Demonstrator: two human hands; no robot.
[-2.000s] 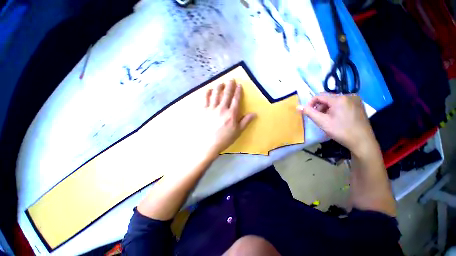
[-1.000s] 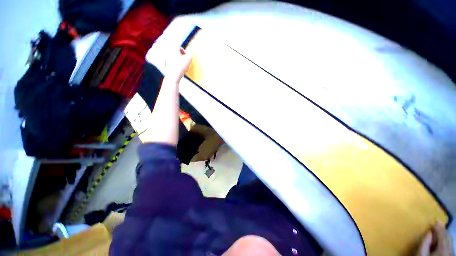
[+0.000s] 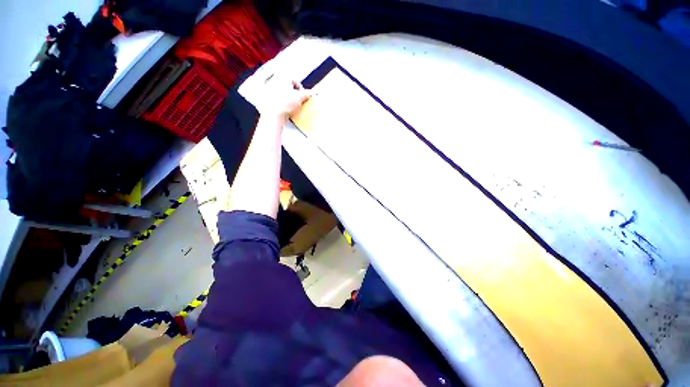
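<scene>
The long yellow-tan card template (image 3: 499,280), washed white by glare over its middle, lies on a dark fabric piece (image 3: 318,73) on the white board. The fabric shows as a band past the narrow end, a dark border on the far side and a thinner line on the near side. My left hand (image 3: 290,100) is at the near corner of the narrow end, fingertips on the edge; whether they pinch it is unclear. The template's wide end is cut off by the bottom edge. My right hand is not in view.
White-covered board (image 3: 424,68) with ink marks. A thin stick with a reddish tip (image 3: 614,146) lies on it. Dark stacked fabric (image 3: 560,91) runs along the far edge. Black fabric (image 3: 236,130) hangs near my left forearm. A red crate (image 3: 188,104) and dark garments (image 3: 68,159) are at left.
The view has swung left. My left hand has gone from the template's middle to its narrow end. My right hand has left view. Since one second ago, the far dark border looks wider, the near one thinner.
</scene>
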